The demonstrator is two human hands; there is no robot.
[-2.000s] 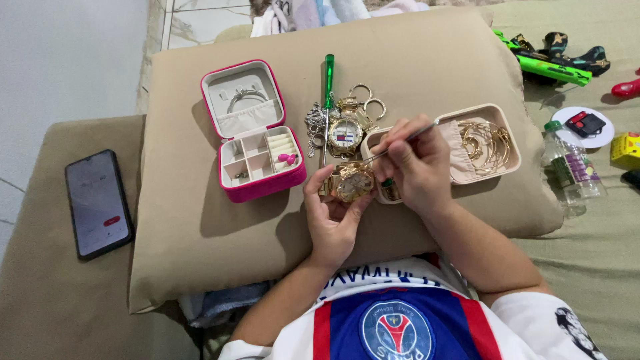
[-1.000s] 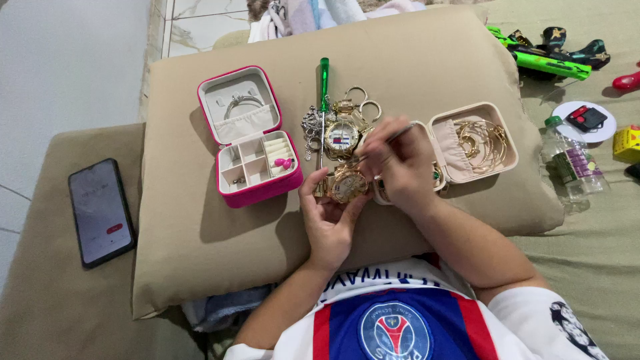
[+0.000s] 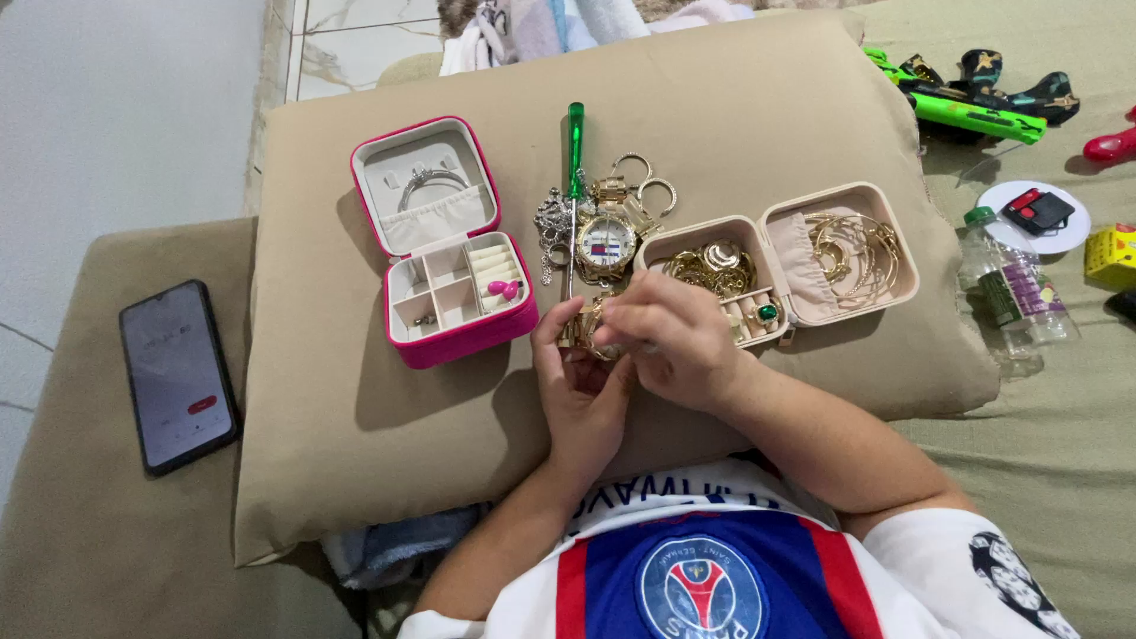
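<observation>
My left hand [image 3: 581, 399] holds a gold-coloured wristwatch [image 3: 577, 328], mostly covered by my fingers. My right hand [image 3: 679, 337] is pinched close over that watch; whether a tool is between its fingers cannot be seen. Just beyond lie a second gold-coloured watch [image 3: 606, 244] with a white dial, a screwdriver with a green handle [image 3: 576, 146], silver-coloured chains [image 3: 552, 217] and hoop earrings [image 3: 658, 196]. Left of my hands stands an open pink jewelry box [image 3: 461, 342]. To the right is an open cream jewelry box [image 3: 905, 266] with gold-coloured jewelry, partly behind my right hand.
Everything near my hands rests on a beige cushion [image 3: 311, 373]. A smartphone [image 3: 180, 377] lies at the left. On the right are a plastic bottle [image 3: 1021, 284], a white disc [image 3: 1078, 222] with a dark object, a yellow box [image 3: 1109, 256] and a green and black toy [image 3: 976, 115].
The thin metal tool seen in my right hand two seconds ago is no longer visible. My right hand has come in closer over the watch, which my left hand still holds.
</observation>
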